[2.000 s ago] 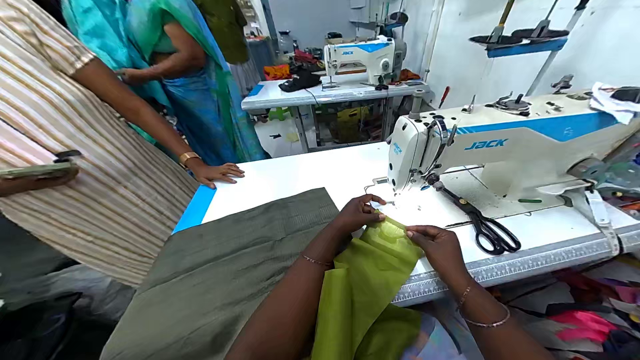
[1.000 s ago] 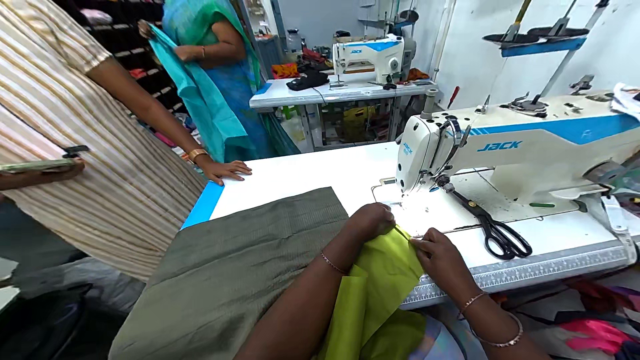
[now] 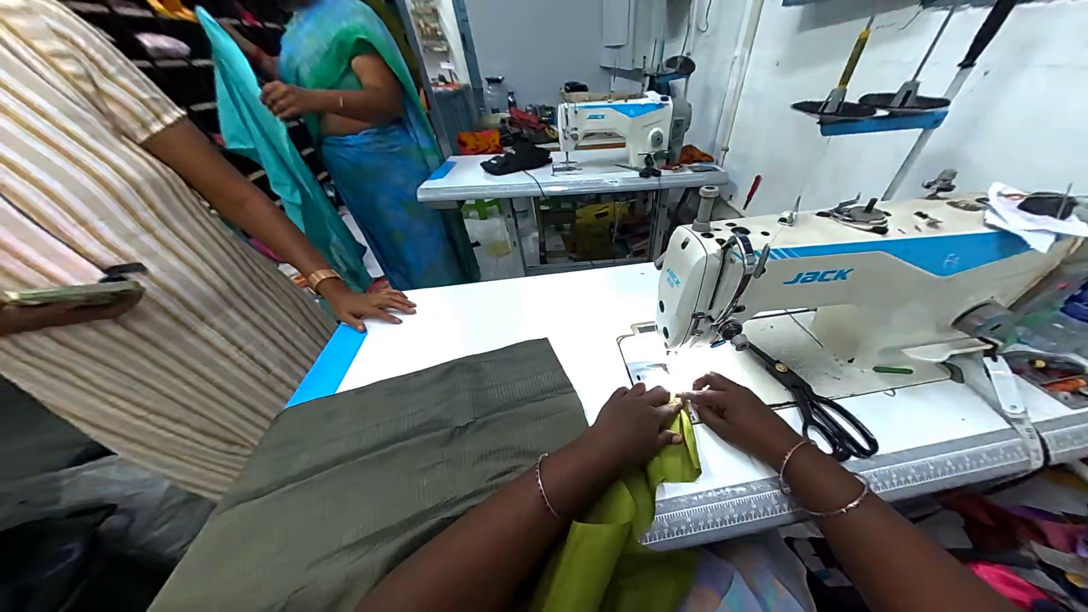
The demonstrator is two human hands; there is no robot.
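Observation:
Lime-green fabric [image 3: 625, 518] hangs from both hands over the table's front edge. My left hand [image 3: 636, 425] grips its upper edge, fingers curled. Close on the other side, my right hand [image 3: 738, 414] pinches the same edge between its fingertips. Both sets of fingertips are just in front of the needle area of a Jack sewing machine [image 3: 884, 272], under its bright lamp; glare hides the needle and presser foot. Black-handled fabric scissors [image 3: 816, 404] lie right of my right hand. A dark grey-green cloth [image 3: 408, 459] is spread left of my left hand.
A person in striped clothing stands at left, one hand [image 3: 370, 306] on the table [image 3: 476, 310]. Another person behind holds turquoise cloth [image 3: 272, 153]. A second sewing machine [image 3: 616, 127] stands at the back. A measuring tape [image 3: 1011, 399] hangs at right; fabric scraps [image 3: 1011, 527] lie below.
Both my hands have moved with the lime-green fabric's edge toward the machine's needle area. The person behind has raised the turquoise cloth, seen lower one second ago.

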